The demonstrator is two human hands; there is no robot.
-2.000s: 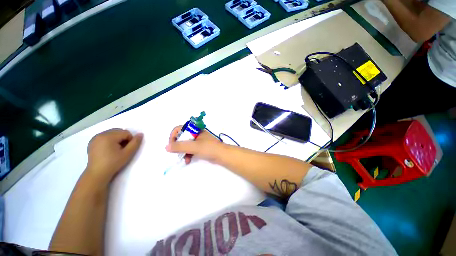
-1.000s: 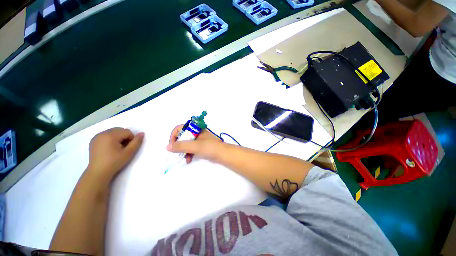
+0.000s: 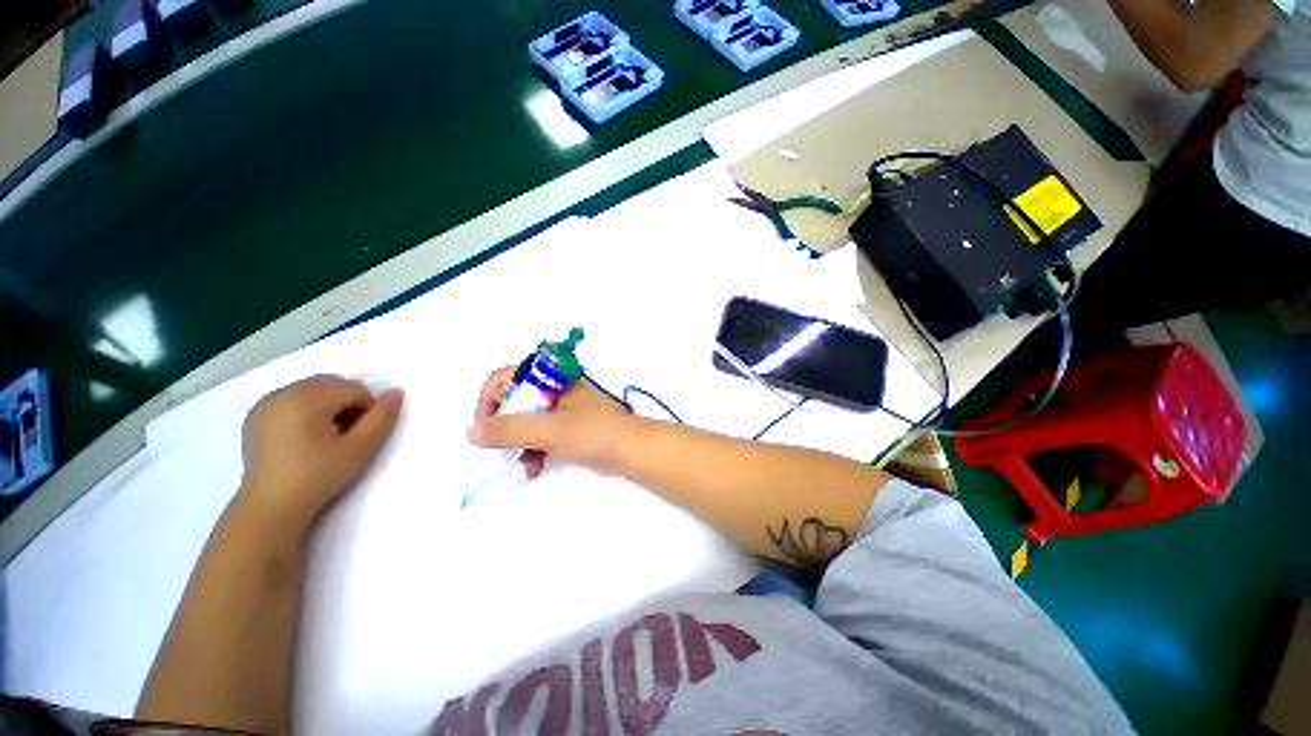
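Note:
My right hand is closed on the glue dispensing syringe, which has a blue-and-white label and a green cap. Its pale teal needle tip points down and left, over the white work paper. My left hand rests on the paper to the left, fingers curled in a loose fist with the thumb pointing right; no object shows in it. A thin dark cable runs from near the syringe to the right.
Open blue housings lie on the dark green conveyor; another is at far left. A smartphone, pliers and black controller are at right. Beyond are a red stool and another person's arm.
The housings on the conveyor have moved right compared with two seconds ago, and the one at far left shows more fully. Both hands hold nearly the same pose.

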